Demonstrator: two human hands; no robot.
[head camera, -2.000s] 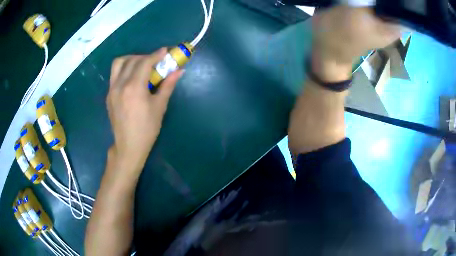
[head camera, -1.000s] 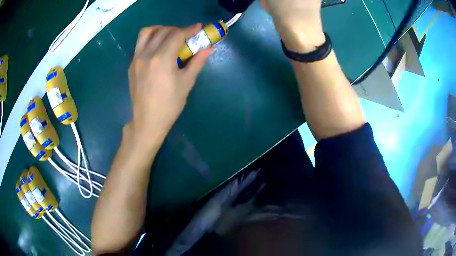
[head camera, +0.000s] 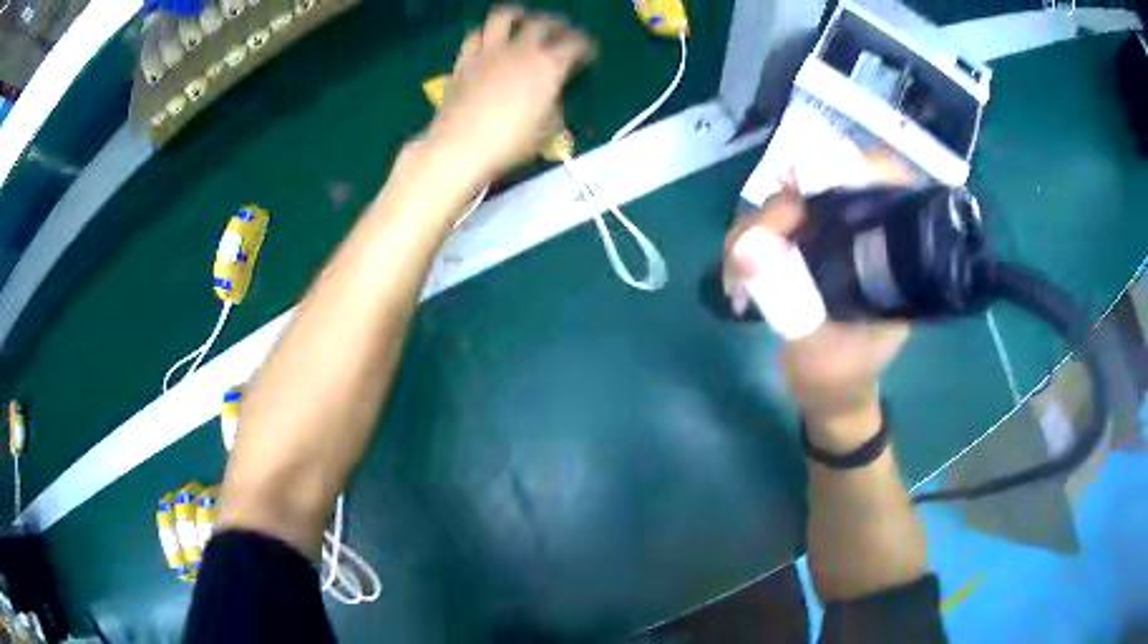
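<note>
My left hand (head camera: 504, 88) is blurred, beyond the white-grey rail at the upper middle. Yellow parts show on both sides of it, one at its left and one yellow unit end (head camera: 557, 145) at its right, with a white cord loop (head camera: 630, 252) across the rail. Whether the hand grips a unit cannot be told. My right hand (head camera: 825, 346), with white wraps on its fingers, is closed around the black electric screwdriver (head camera: 881, 252), held beside the grey-white feeder box (head camera: 825, 132). The tool's tip is not visible.
The rail (head camera: 554, 201) curves across the dark green bench. A yellow unit (head camera: 238, 252) lies beyond it; several (head camera: 186, 528) lie grouped at lower left. A brown parts tray (head camera: 214, 82) is at upper left. The black cable (head camera: 1089, 377) loops at right.
The view has shifted. My left hand no longer shows the labelled unit in its fingers and has moved out beyond the rail. The screwdriver and feeder box are now in full view.
</note>
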